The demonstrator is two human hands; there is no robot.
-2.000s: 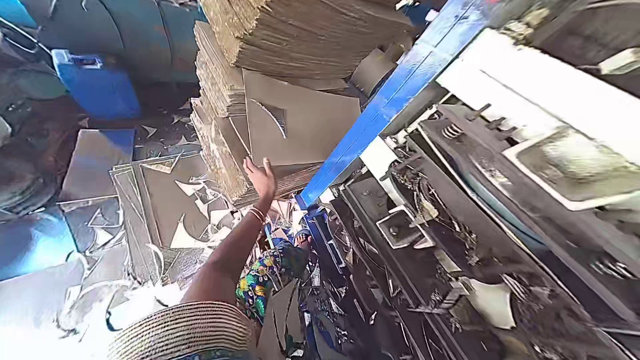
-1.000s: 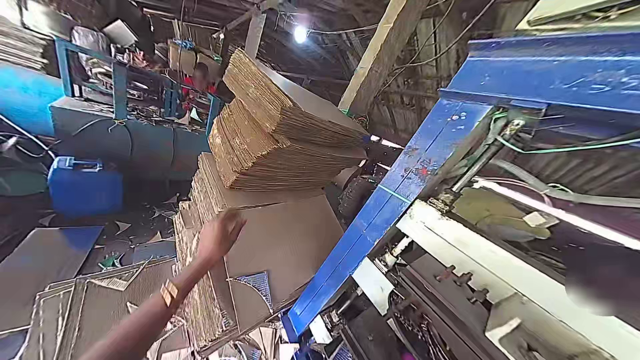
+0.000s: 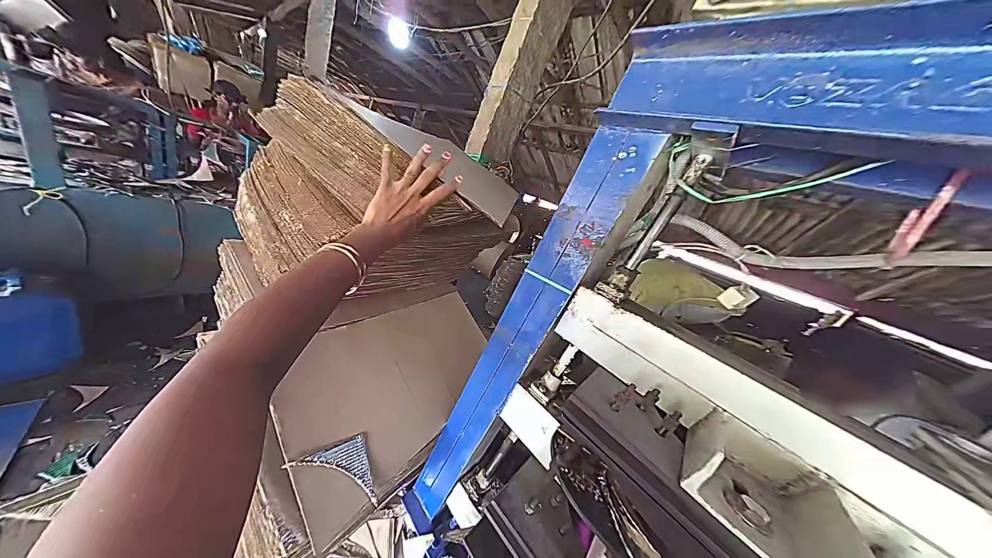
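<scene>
My left hand, with thin bangles at the wrist, reaches up from the lower left. Its fingers are spread at the edge of a tall upper stack of thin brown sheets; whether the fingertips touch the top sheet cannot be told. No sheet is gripped. Below it lies a lower stack with a flat brown sheet on top, and on that a small curved triangular offcut with a ribbed pattern. My right hand is out of view.
A blue steel machine frame slants along the right of the stacks, beside a white machine beam. A blue container stands at the left, near a large horizontal cylinder. Scraps litter the floor. Farther back is a person.
My left hand has risen from the lower stack to the upper one, and its fingers have spread. The view has tilted up strongly since the earliest frame.
</scene>
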